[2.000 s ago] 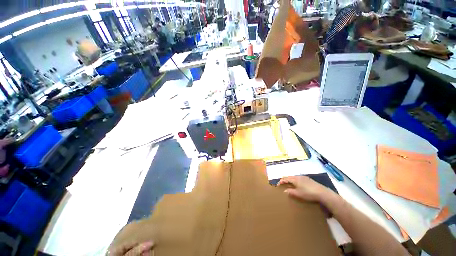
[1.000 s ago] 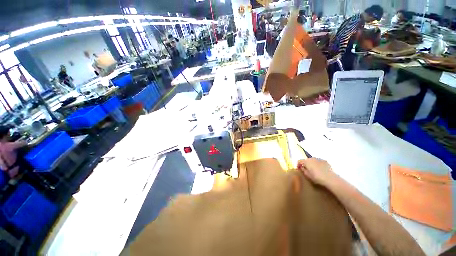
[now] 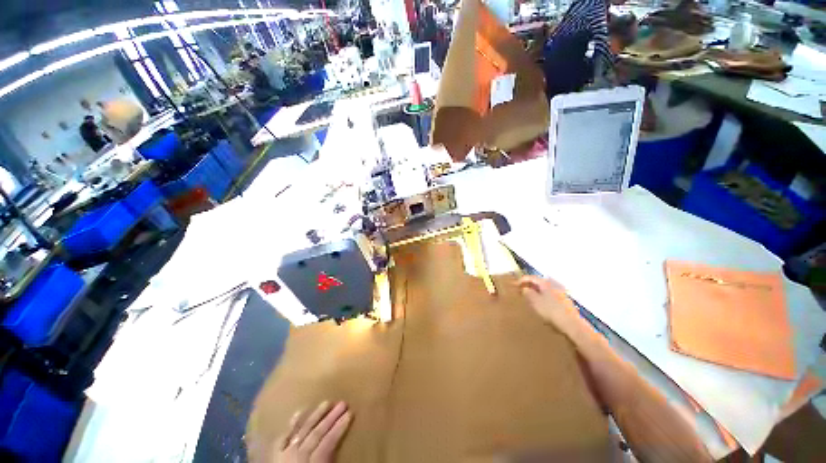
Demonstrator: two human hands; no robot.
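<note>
The large brown bag panel [image 3: 471, 371] lies over the machine bed, its far part between the two arms of the yellow clamp frame [image 3: 477, 258]. A dark seam line runs along its length. The white sewing machine's dark head cover [image 3: 328, 280] with a red logo stands over the panel's far left part. My left hand [image 3: 317, 434] rests flat on the panel's near left part, fingers slightly apart, cut off by the bottom edge. My right hand [image 3: 543, 297] is at the panel's far right edge beside the frame; whether its fingers grip the edge is unclear.
An orange pocket piece [image 3: 730, 318] lies at right on the white table [image 3: 598, 244]. A pale-framed control screen [image 3: 595, 143] stands behind it. White sheets [image 3: 163, 335] lie left of the machine. A brown panel with orange [image 3: 489, 86] stands behind. A person in striped clothing is at the back.
The brown panel has moved forward under the yellow frame and its far part lies flatter. My left hand has come into view on the panel. My right hand remains near the frame's right side.
</note>
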